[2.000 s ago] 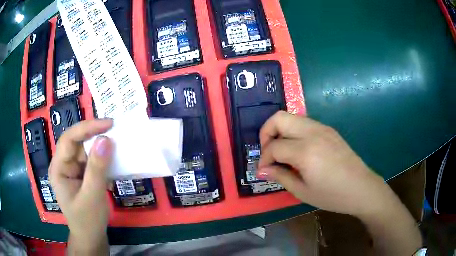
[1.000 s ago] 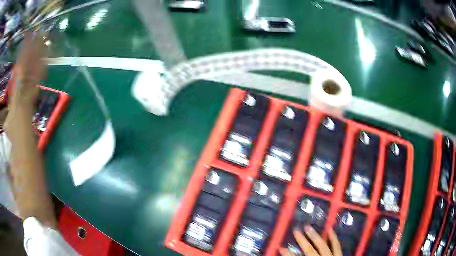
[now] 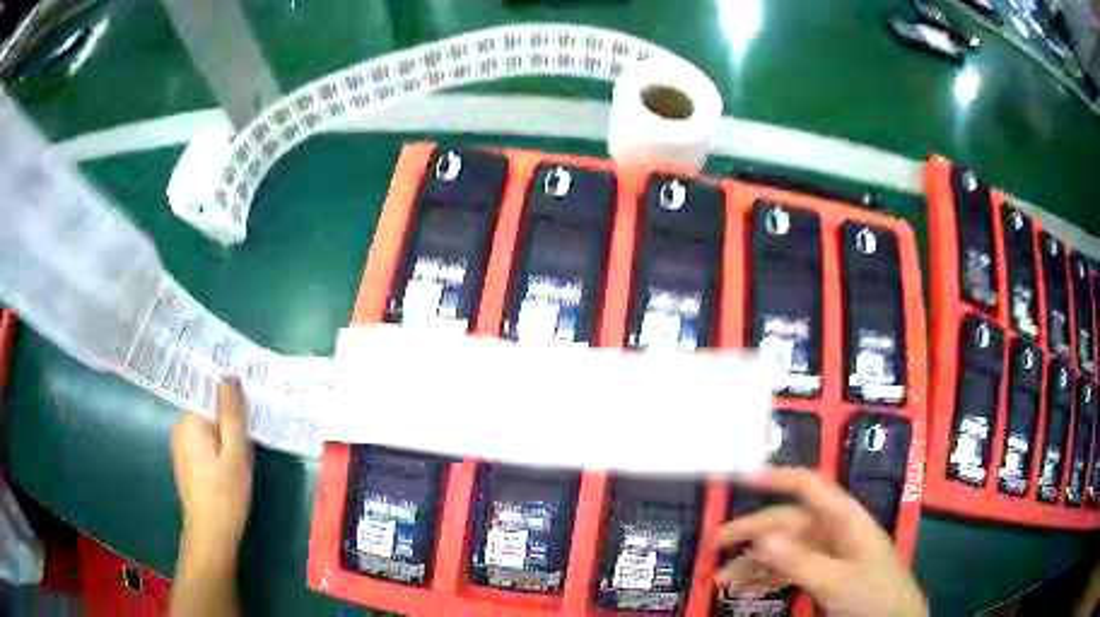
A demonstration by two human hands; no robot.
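A wide white label strip (image 3: 549,404) lies stretched across the middle of the orange-red phone tray (image 3: 376,280); its right part is blank, its left part shows printed barcodes. My left hand (image 3: 215,470) holds the printed part at the left, thumb on top. My right hand (image 3: 820,542) is at the strip's right end, which touches or nearly touches its fingertips; whether it grips the end is unclear. Black phones (image 3: 555,259) with open backs sit in two rows in the tray, several partly covered by the strip.
A small label roll (image 3: 666,115) stands behind the tray, its printed tape curving left to a folded end (image 3: 208,193). A slim black pen (image 3: 808,188) lies behind the tray. A second phone tray (image 3: 938,301) stands at the right. Phones (image 3: 929,34) lie far back.
The folded small-label strip has left my left hand and lies behind the tray. My left hand has come back from the far left. The wide strip now spans the tray.
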